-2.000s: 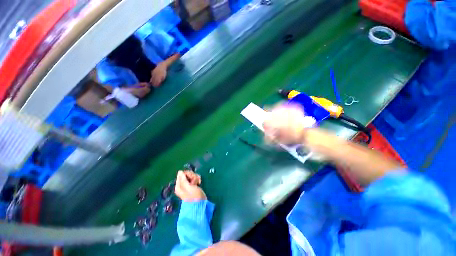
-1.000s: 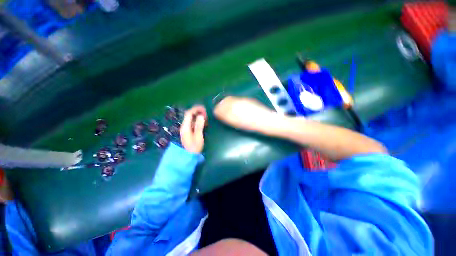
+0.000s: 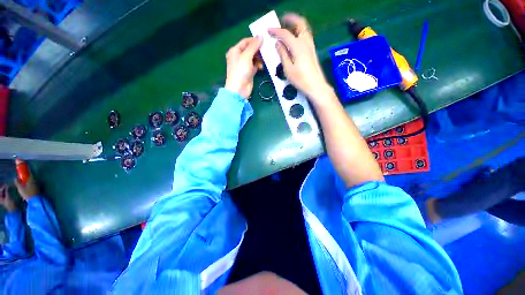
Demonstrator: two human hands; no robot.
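A long white die-cut strip [image 3: 288,106] with a row of round holes lies over the green bench. My right hand [image 3: 296,55] is on its upper part with fingertips on the strip. My left hand [image 3: 243,64] is at the strip's left edge, with thumb and finger pinched against it. Whether a small piece is between my fingers cannot be told. A thin ring [image 3: 266,90] lies on the bench just left of the strip, below my left hand. Several dark round modules [image 3: 171,117] lie in a group at the left.
A blue tray [image 3: 374,63] with a white looped item stands right of the strip, against a yellow-black tool [image 3: 404,69]. A red parts tray [image 3: 406,152] is at the bench edge. A grey metal arm [image 3: 52,149] reaches in from the left. A white tape roll [image 3: 496,12] is far right.
Both hands have moved up and onto the white strip. My right hand has left the spot beside my left hand near the modules. The view has shifted and is sharper.
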